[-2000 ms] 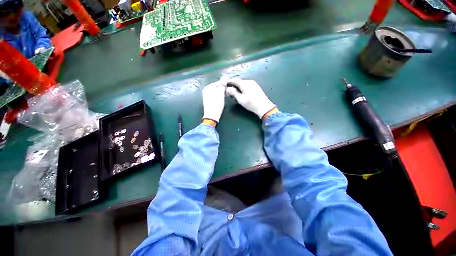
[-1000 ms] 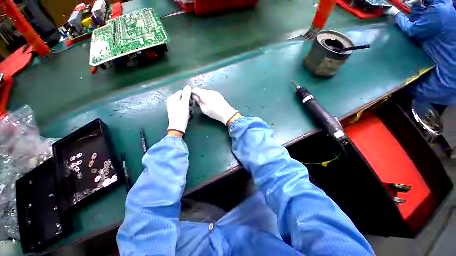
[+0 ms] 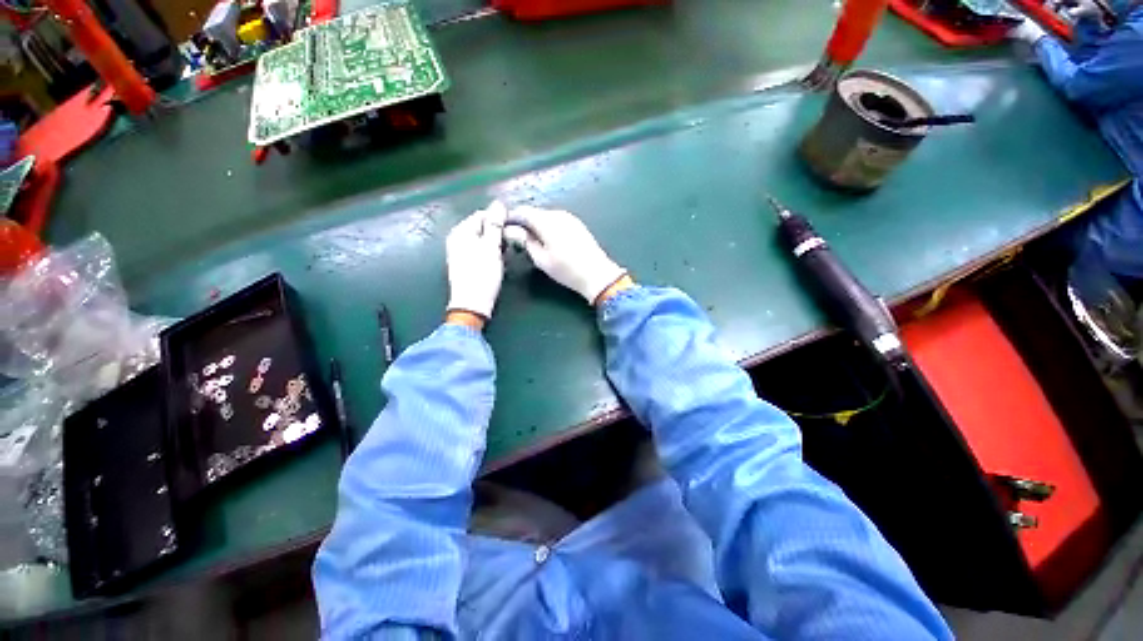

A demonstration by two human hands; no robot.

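My left hand (image 3: 475,266) and my right hand (image 3: 564,251), both in white gloves, meet at the fingertips above the bench. Their fingers are pinched together around a tiny greyish part, mostly hidden and too small to name. Left of them, a black parts tray (image 3: 301,328) holds small silvery pieces. A second black tray (image 3: 78,482) beside it holds a few tiny bits. The electric screwdriver (image 3: 842,291) lies to the right, its bit pointing away from me.
A green circuit board (image 3: 345,78) lies solder side up at the back. A metal can (image 3: 860,144) with a dark handle stands right. Thin dark tools (image 3: 386,333) and crumpled clear bags (image 3: 63,313) lie left. A red-lined bin (image 3: 990,401) is lower right; a person's blue sleeve (image 3: 1088,69) is upper right.
The camera view has swung right, then slightly back left. My hands stay together at the fingertips, with only small finger shifts. The tools, trays and board have not moved on the bench.
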